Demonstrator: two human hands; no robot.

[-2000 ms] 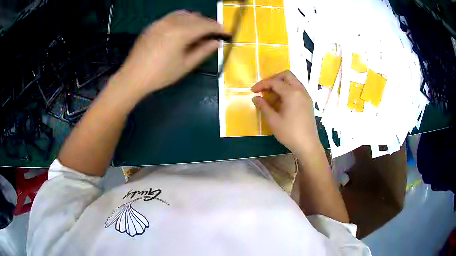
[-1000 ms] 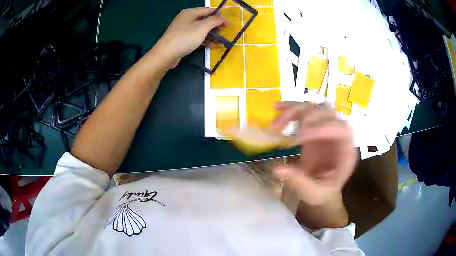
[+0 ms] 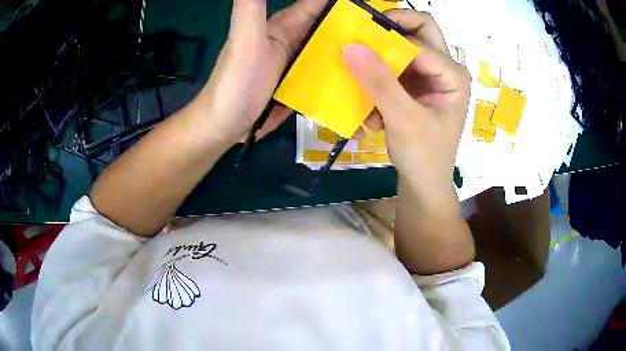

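My left hand [image 3: 254, 75] holds a black plastic frame [image 3: 331, 155], raised above the table and tilted. A yellow die-cut piece [image 3: 322, 75] lies over the frame's upper, larger window. My right hand [image 3: 419, 96] is at the piece's right side, its thumb on the yellow face and its fingers behind the frame's right edge. The frame's lower end sticks out below the piece. The sticker sheet [image 3: 316, 156] lies on the table beneath, mostly hidden by my hands and the frame.
A dark tangled heap of frames [image 3: 103, 110] lies at left. A white waste pile [image 3: 542, 130] with loose yellow pieces [image 3: 508, 110] is at right, and another black heap [image 3: 604, 75] lies beyond it. A brown cardboard box [image 3: 511, 240] is below the green table's edge [image 3: 226, 206].
My right hand has brought the peeled yellow piece up from near the table edge onto the frame. My left hand has turned and raised the frame, which now shows larger.
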